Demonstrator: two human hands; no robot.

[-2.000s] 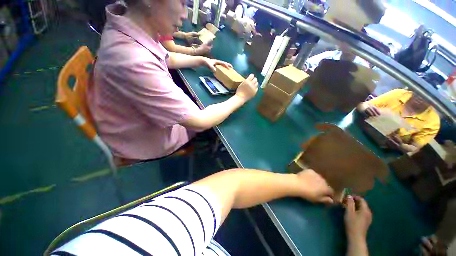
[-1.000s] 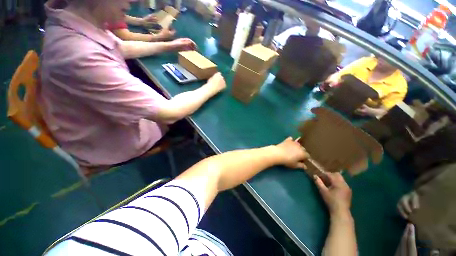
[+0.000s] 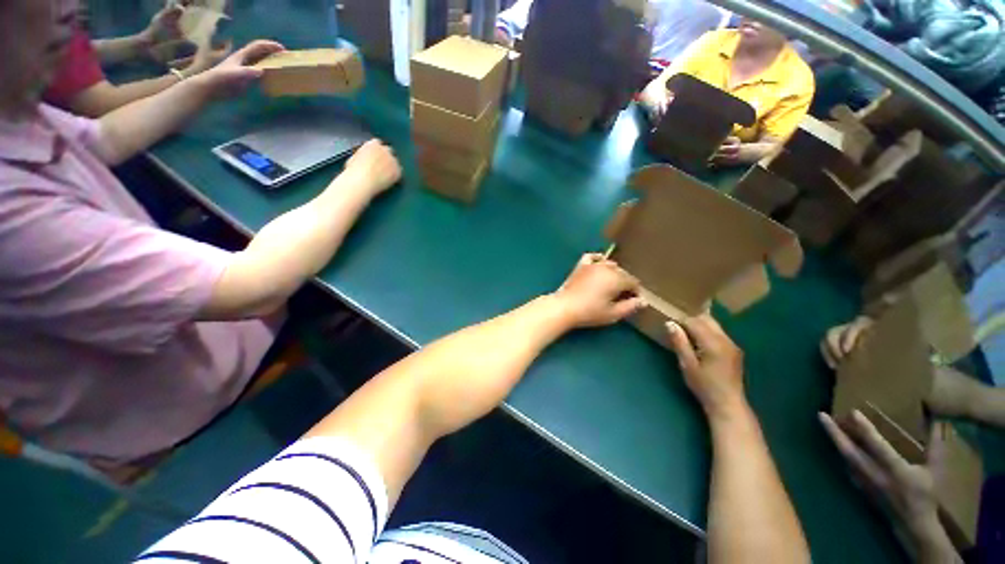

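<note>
A brown cardboard mailer box (image 3: 692, 237) stands on the green table in front of me. Its lid is raised, with rounded flaps at its far edge and right side. My left hand (image 3: 601, 291) grips the near left corner of the low tray wall. My right hand (image 3: 709, 355) holds the near right part of the same wall, thumb on the near side. The fingers of both hands are partly hidden behind the wall, and the tray's inside is mostly hidden.
A stack of closed boxes (image 3: 454, 116) stands ahead left. A digital scale (image 3: 289, 148) lies before the left neighbour, who lifts a closed box (image 3: 309, 73). A right neighbour's hands hold an open box (image 3: 885, 369). A person in yellow (image 3: 760, 83) sits across, near clustered open boxes.
My view has turned to the right. Both hands remain on the box's near wall, and the lid stands more upright. The left neighbour's closed box has come off the scale.
</note>
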